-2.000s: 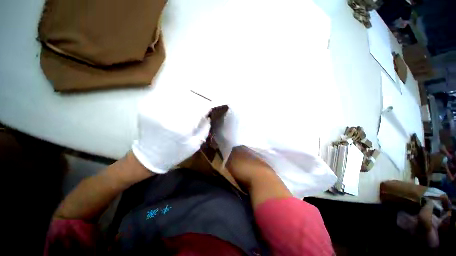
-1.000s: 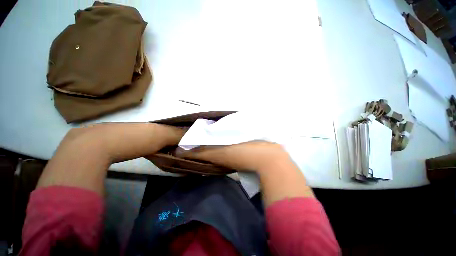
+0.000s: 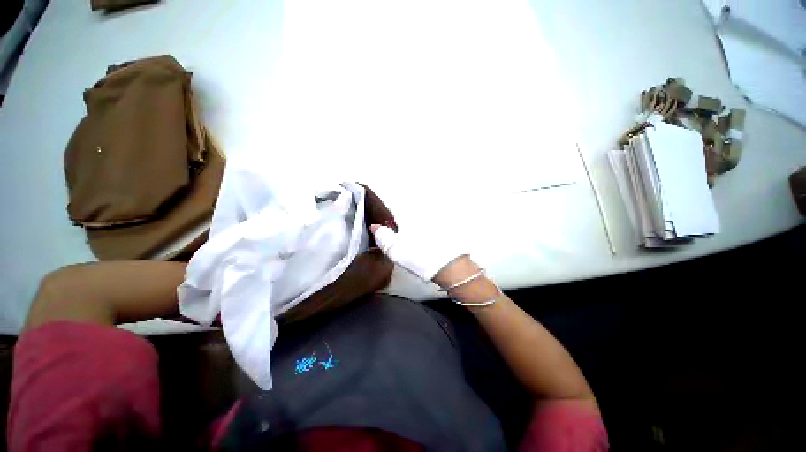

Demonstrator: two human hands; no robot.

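A brown handbag (image 3: 353,281) lies at the table edge against the apron, its opening showing at the right. Crumpled white tissue paper (image 3: 256,256) sticks out of it, spreads over its left part and hangs down over the apron. My right hand (image 3: 411,253), in a white glove, grips the bag's right edge. My left forearm reaches in from the left. My left hand is hidden behind the tissue and bag, so its grip does not show.
Brown bags (image 3: 133,150) are piled at the left. White cards (image 3: 676,181) stand at the right beside coiled khaki straps (image 3: 707,115). Large white sheets (image 3: 424,106) cover the table's middle. A brown thing shows at the far right edge.
Both hands were inside the bag a second ago; my right hand is now out, on its right edge. The tissue now bulges out at the left. The view has shifted.
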